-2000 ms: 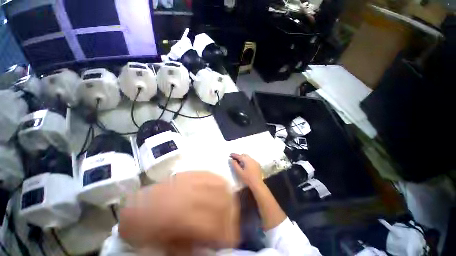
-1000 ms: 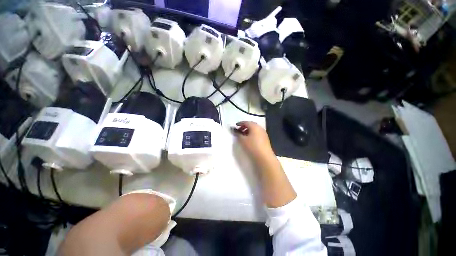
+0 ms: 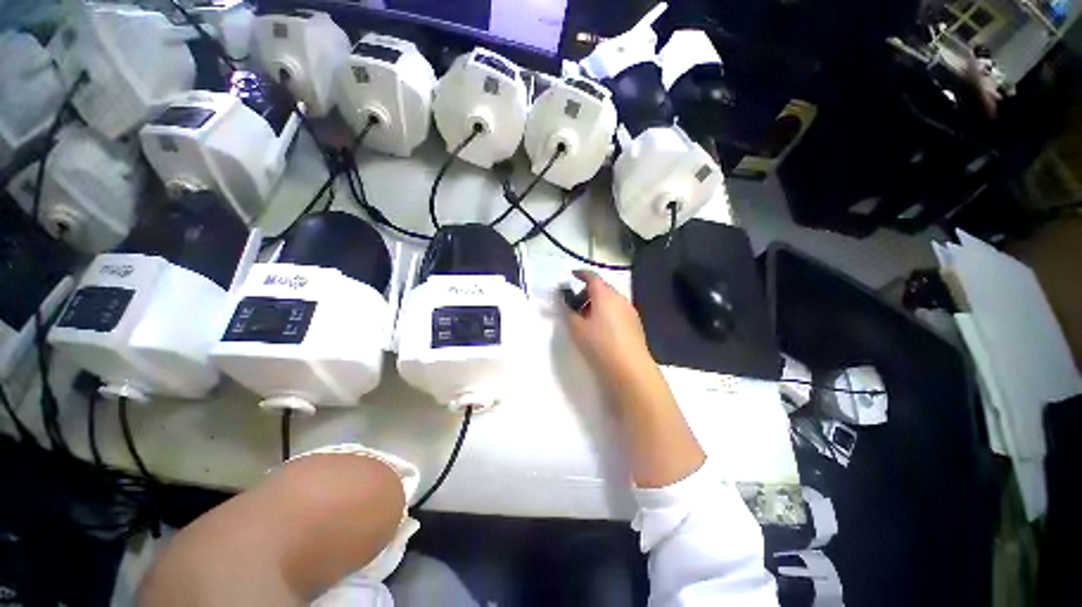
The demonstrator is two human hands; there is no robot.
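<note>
My right hand [image 3: 608,326] is over the white table, left of the mouse pad, with its fingers closed around a small dark piece [image 3: 578,295] I cannot identify. My left hand [image 3: 285,522] is large and close at the bottom left; its fingers are hidden. Something white shows behind its edge, and I cannot tell whether it is held. The nearest security camera [image 3: 463,338] stands left of my right hand, its dark panel facing me and its black lead running down behind my left hand. Two more stand beside it, the middle one [image 3: 305,332] and the left one [image 3: 142,320].
A back row of cameras [image 3: 479,107] trails black leads across the table [image 3: 534,457]. A black mouse [image 3: 705,301] lies on a mouse pad [image 3: 664,338]. A black tray [image 3: 914,474] with white cameras is at the right. A monitor [image 3: 522,24] stands behind.
The view has tilted down and closer to the cameras since two seconds ago. My left hand has moved left and down. Over the last second my right hand has shifted only slightly, and the small piece has turned.
</note>
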